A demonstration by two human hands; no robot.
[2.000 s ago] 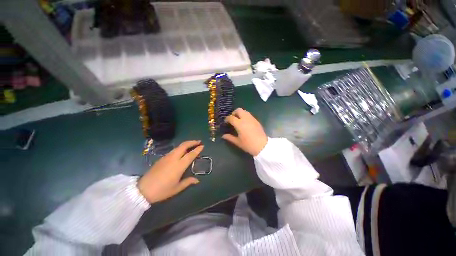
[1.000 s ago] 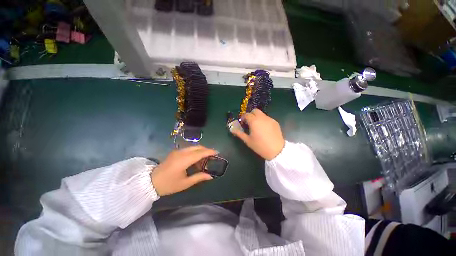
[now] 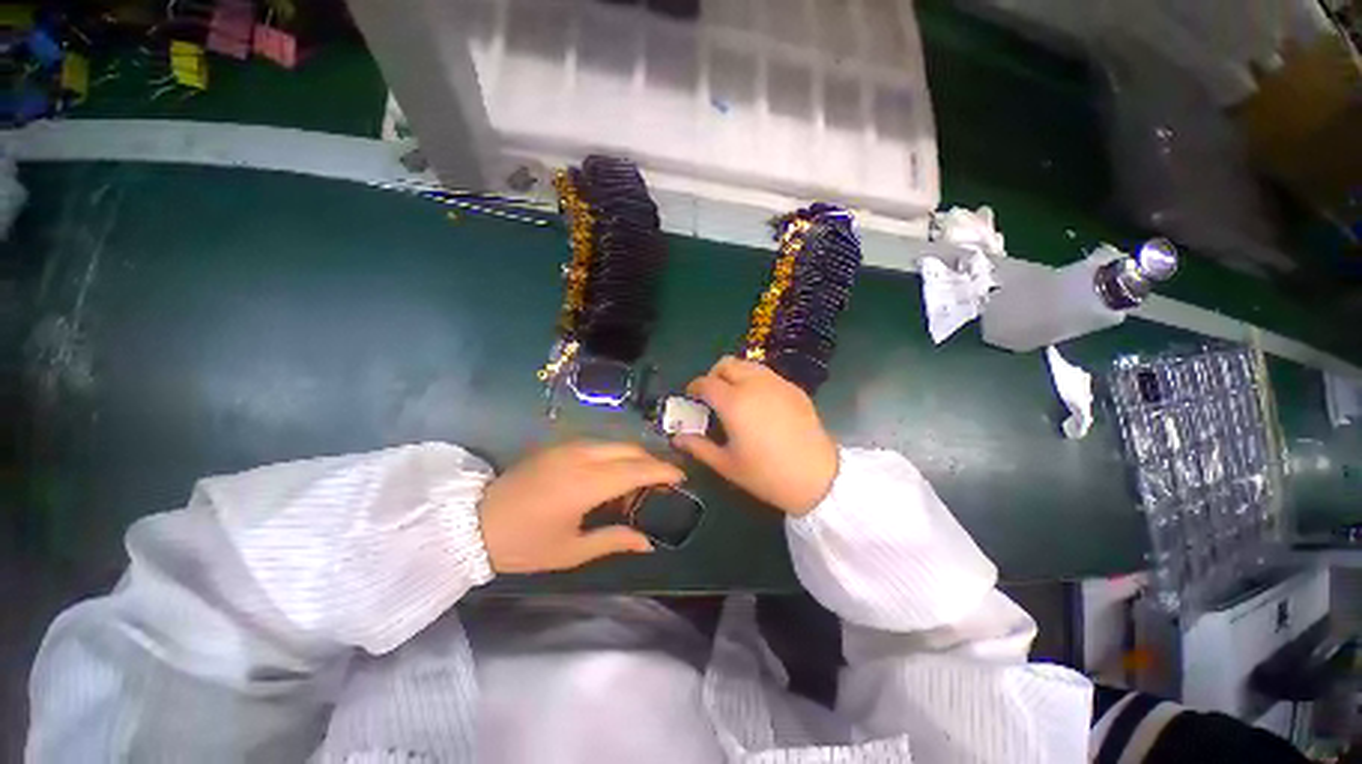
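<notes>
My left hand point(image 3: 575, 508) holds a dark rounded-square watch case point(image 3: 668, 517) with a silvery rim by its left side, between thumb and fingers. My right hand point(image 3: 765, 433) holds a small screen module point(image 3: 684, 417) just above and right of the case, its pale face showing; a dark tail sticks out at its left. The two are apart. A long curved stack of dark screen modules point(image 3: 617, 269) with a gold edge stands behind my left hand. A second stack point(image 3: 811, 299) stands behind my right hand. A silvery-rimmed square point(image 3: 602, 382) lies at the front end of the left stack.
A large white blister tray point(image 3: 717, 90) lies behind the stacks, beside a pale post point(image 3: 433, 90). At the right are crumpled wipes point(image 3: 956, 276), a white bottle point(image 3: 1046, 306) and a clear grid tray point(image 3: 1207, 463). Coloured binder clips point(image 3: 187, 63) lie at the upper left.
My left hand first rested by an empty-looking silvery frame and now grips a case. My right hand has come away from the right stack with a module in it. The camera view has shifted.
</notes>
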